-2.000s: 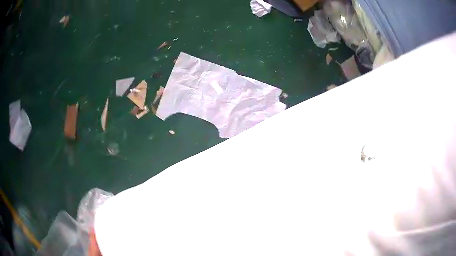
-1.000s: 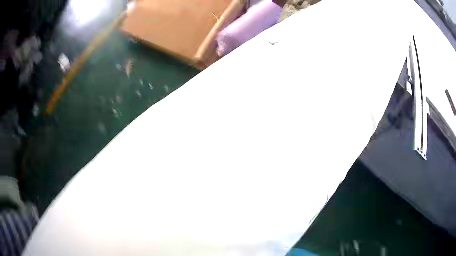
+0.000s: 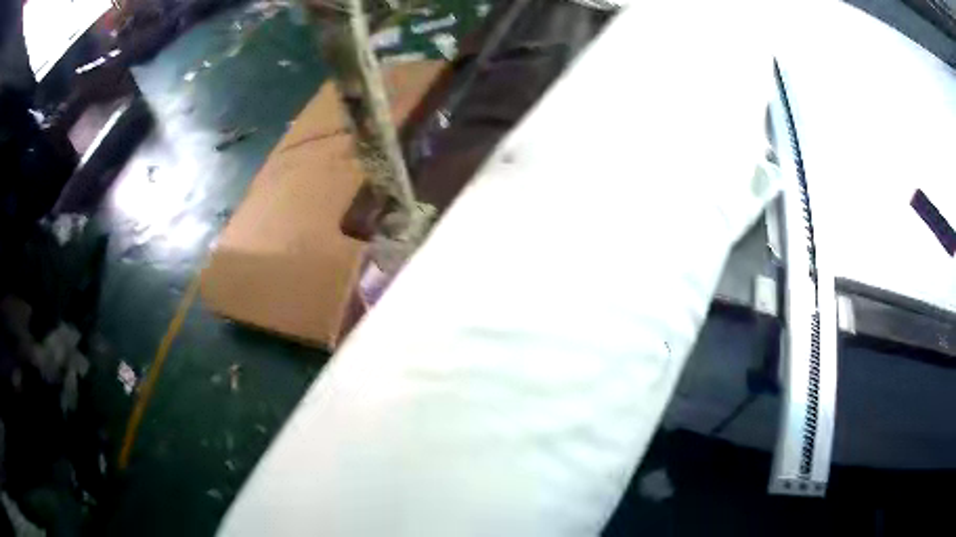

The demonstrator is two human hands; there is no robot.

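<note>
A thick white fabric roll (image 3: 524, 283) runs slantwise from the bottom centre up to the top right, filling the middle of the head view. Its far end lies over or beside the white-topped table (image 3: 881, 136); whether they touch I cannot tell. A pale metal rail with a dark toothed strip (image 3: 807, 388) sticks out from the table edge, just right of the roll. Neither of my hands is in view; what holds the roll is hidden or outside the picture.
A brown cardboard box (image 3: 283, 231) stands on the green floor left of the roll. A blurred pale post or roll (image 3: 377, 115) slants over it. A yellow line (image 3: 157, 367) and scraps lie on the floor. A small dark bar (image 3: 933, 220) lies on the table.
The view has swung from the scrap-littered floor to the table. The roll now points more steeply upward, and the box and toothed rail show larger and nearer the middle.
</note>
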